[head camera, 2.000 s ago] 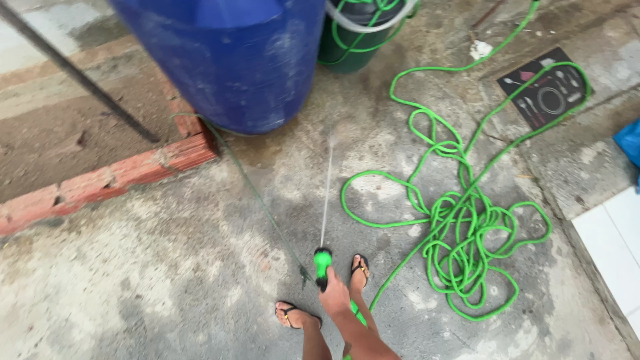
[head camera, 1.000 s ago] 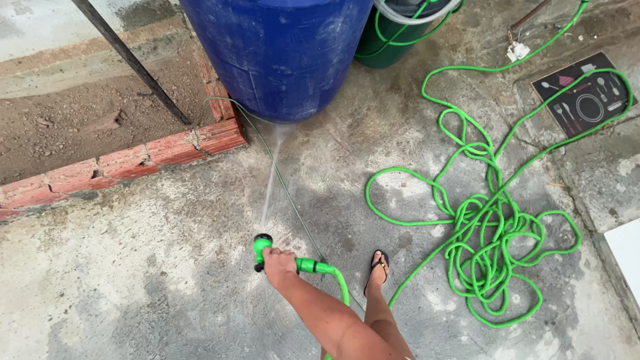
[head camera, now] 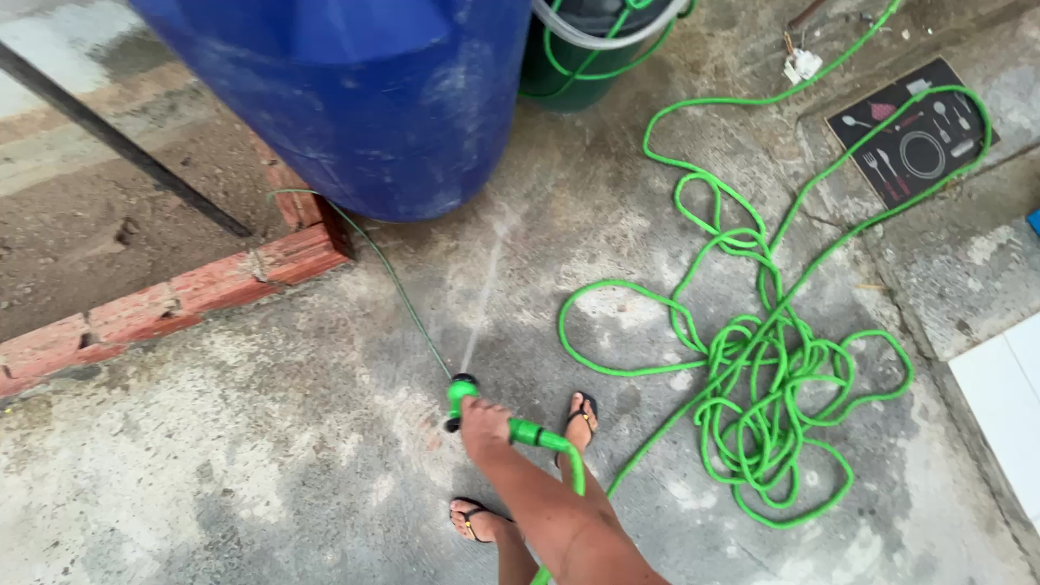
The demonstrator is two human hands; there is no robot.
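Note:
My right hand (head camera: 485, 424) is closed around a green and black hose spray nozzle (head camera: 463, 398) near the lower middle of the head view. A thin jet of water (head camera: 486, 296) leaves the nozzle and strikes the concrete floor just in front of a large blue plastic barrel (head camera: 390, 106). From the nozzle's handle, a green hose (head camera: 576, 467) curves down beside my forearm. More of the green hose (head camera: 764, 390) lies in a loose tangle on the concrete to the right. My left hand is out of the frame.
A dark green bucket (head camera: 581, 85) with hose loops over its rim stands beside the barrel. Red brick edging (head camera: 187, 296) borders a soil bed at left. A dark printed mat (head camera: 918, 146) lies at upper right under the hose. My sandaled feet (head camera: 475, 520) are below.
The water jet, which hit near the barrel's base one second ago, now lands on the concrete to the right of it. My right hand keeps its hold on the nozzle throughout.

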